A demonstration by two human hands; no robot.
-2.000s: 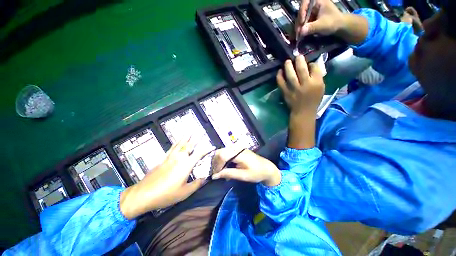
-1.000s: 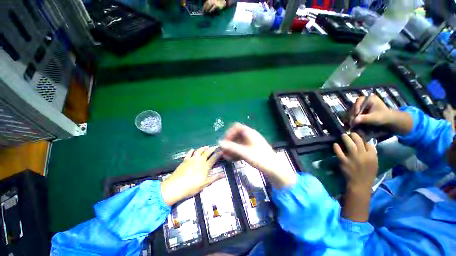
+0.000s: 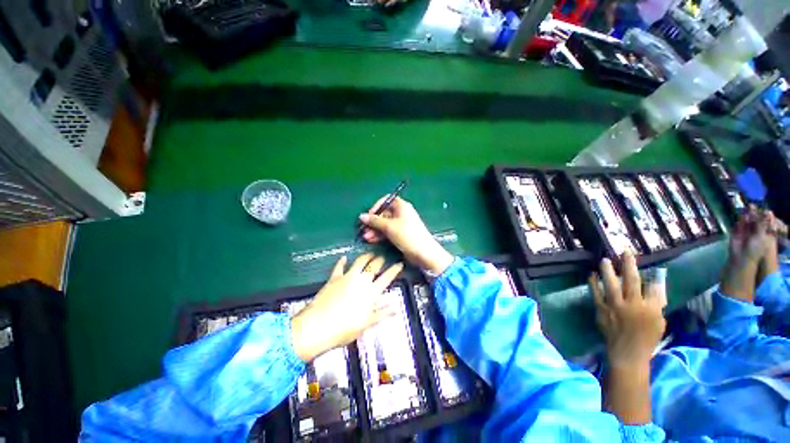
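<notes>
My right hand holds dark tweezers over the green mat, beyond the tray. The tweezers' lower tip is near a clear strip that lies flat on the mat. My left hand rests palm down, fingers spread, over the black foam tray. Open phone frames lie in the tray's slots, with small orange flex cables on them. Whether a small part is under the left fingers cannot be seen. The pile of small parts is not visible, likely behind my right hand.
A clear cup of whitish bits stands on the mat. Neighbouring trays lie at the right, beside another worker's hand. A grey perforated cabinet stands at left. A plastic-wrapped post is at upper right. Another black tray is at lower left.
My right hand has moved from beside my left fingertips down to the mat, and the tweezers now show clearly. My left hand stays over the tray. The neighbour's tweezer hand has left their tray.
</notes>
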